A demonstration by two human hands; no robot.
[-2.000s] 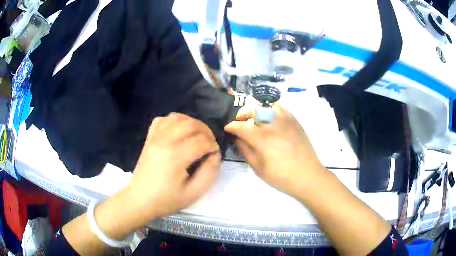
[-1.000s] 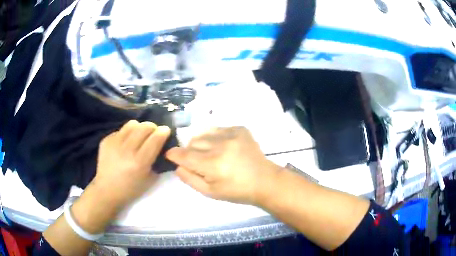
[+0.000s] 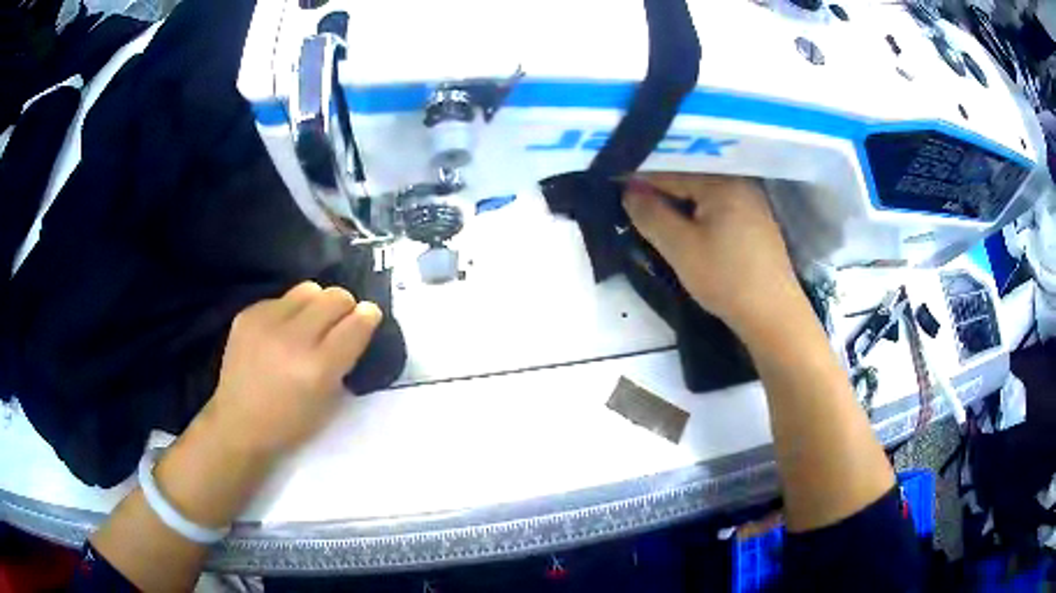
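Note:
A large black garment panel lies left of the needle area, with its edge reaching under the presser foot. My left hand rests on the panel's right end, fingers curled over the cloth and holding it just in front of the foot. My right hand is under the machine arm at the pile of small black cut pieces. Its thumb and fingertips are against the black cloth; whether they grip a piece is unclear. The dark flat object lies partly under my right wrist.
The white machine head spans the top, with a long black strip draped over it. A small brown-grey label lies on the table. Metal tools lie at the right end. A ruler runs along the front edge.
My right hand has moved from the cloth by the needle to the black pile under the machine arm. My left hand stays on the panel. The brown-grey label now shows fully.

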